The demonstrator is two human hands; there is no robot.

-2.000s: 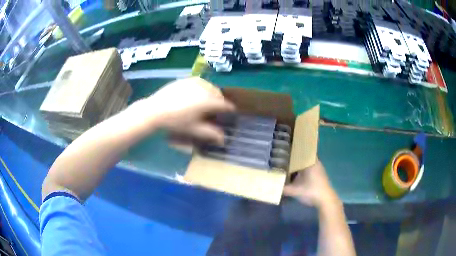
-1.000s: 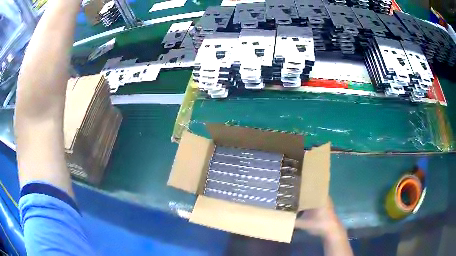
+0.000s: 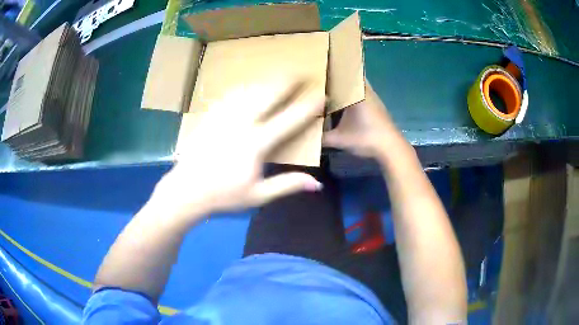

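Observation:
The small inner carton (image 3: 346, 66) sits at the table's front edge with its side and far flaps standing out. A plain brown cardboard sheet (image 3: 266, 57) covers its mouth, and no retail packs show. My left hand (image 3: 235, 139) is spread flat over the sheet and the near flap, fingers apart, slightly blurred and overexposed. My right hand (image 3: 362, 127) holds the carton at its near right corner; some fingers are hidden behind the flap and the carton wall.
A stack of flat carton blanks (image 3: 44, 95) stands at the left table edge. A tape dispenser (image 3: 498, 98) with yellowish tape and orange hub lies on the green mat at the right. Brown carton panels (image 3: 517, 235) show at the lower right. A red object (image 3: 369, 233) is below the table.
The cardboard sheet now covers the grey packs in the carton. My left hand has come from the far left onto it. My right hand stays at the corner. The view has tilted down.

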